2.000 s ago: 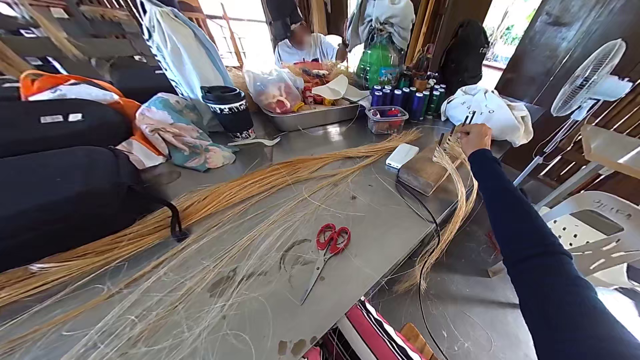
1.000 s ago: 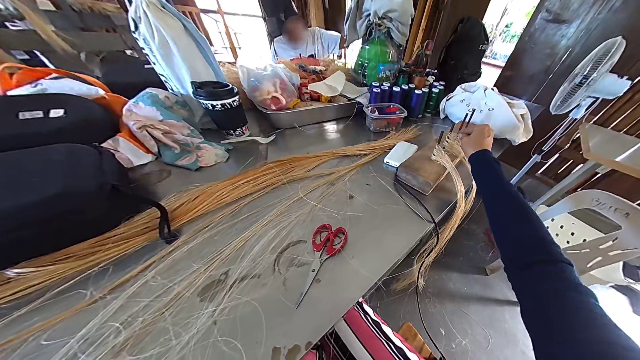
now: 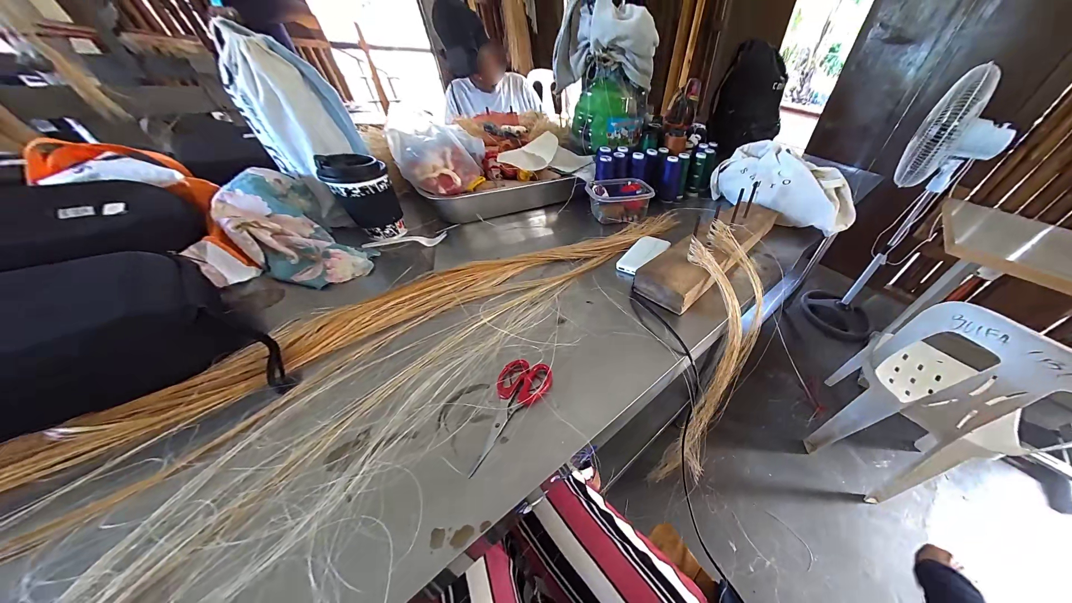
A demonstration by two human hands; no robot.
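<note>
At the lower right edge, only a small part of my right hand (image 3: 935, 555) shows beyond a dark sleeve, low beside the white chair; its fingers cannot be made out. My left hand is out of the picture. A wooden block (image 3: 670, 280) with several upright dark pegs lies on the metal table, and a pale fibre bundle (image 3: 727, 368) hangs from it over the table edge. Red-handled scissors (image 3: 523, 383) lie on the table, blades toward the near edge. Long tan fibres (image 3: 368, 322) stretch across the table, with finer pale strands (image 3: 335, 452) spread in front.
A white power bank (image 3: 643, 255) with a black cable touches the block's side. Behind are thread spools (image 3: 670, 176), a plastic tub (image 3: 620, 201), a metal tray (image 3: 502, 201) and a lidded cup (image 3: 362, 197). Black bags (image 3: 100, 327) lie left; a fan (image 3: 946, 126) stands right. A person sits across.
My right hand has left the pegs of the wooden block, where it was in both earlier frames, and is now low at the right edge. The fibre bundle stays hanging from the block.
</note>
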